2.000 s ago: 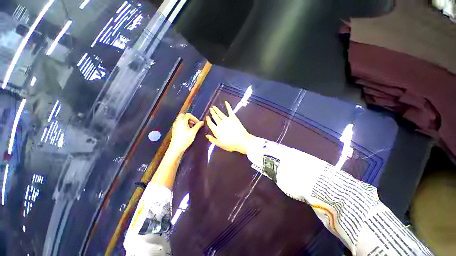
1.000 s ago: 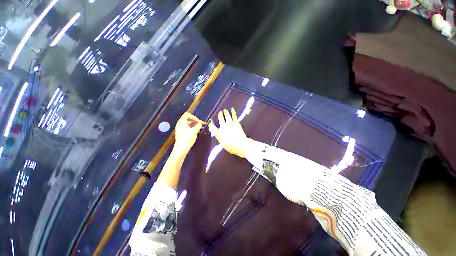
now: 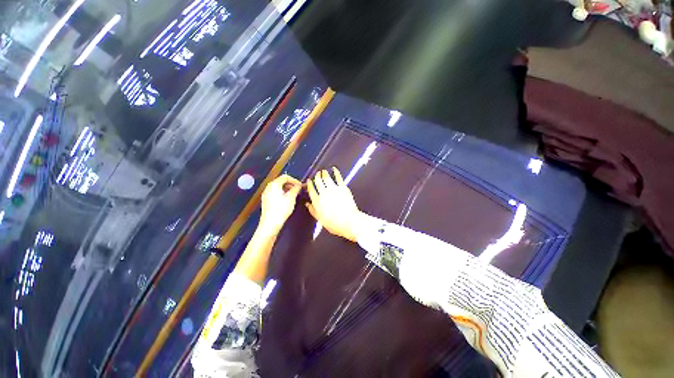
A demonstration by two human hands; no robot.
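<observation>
A dark maroon cut panel [image 3: 436, 199] lies flat on the bluish plastic sewing template [image 3: 558, 192], which has dark blue outlines around the cloth. My left hand [image 3: 279, 203] is at the panel's left edge beside the amber strip [image 3: 244, 214], thumb and forefinger pinched together on the cloth edge. Whether a small thing is between the fingers cannot be told. My right hand [image 3: 332, 201] lies on the panel just right of it, fingers spread a little and fingertips near the same edge. The glossy clear cover sheet [image 3: 111, 221] spreads at the left with lamp reflections.
Stacked maroon panels [image 3: 576, 125] with a brown-taupe top piece stand at the upper right. A round tan stool [image 3: 639, 317] is below them. The black table [image 3: 399, 52] shows behind the template. A pale grey-white bar [image 3: 199, 96] shows at the upper left.
Both hands stay at the same panel edge. My right hand has come slightly lower and closer to my left, its fingers closer together. The view has shifted slightly since the earliest frame.
</observation>
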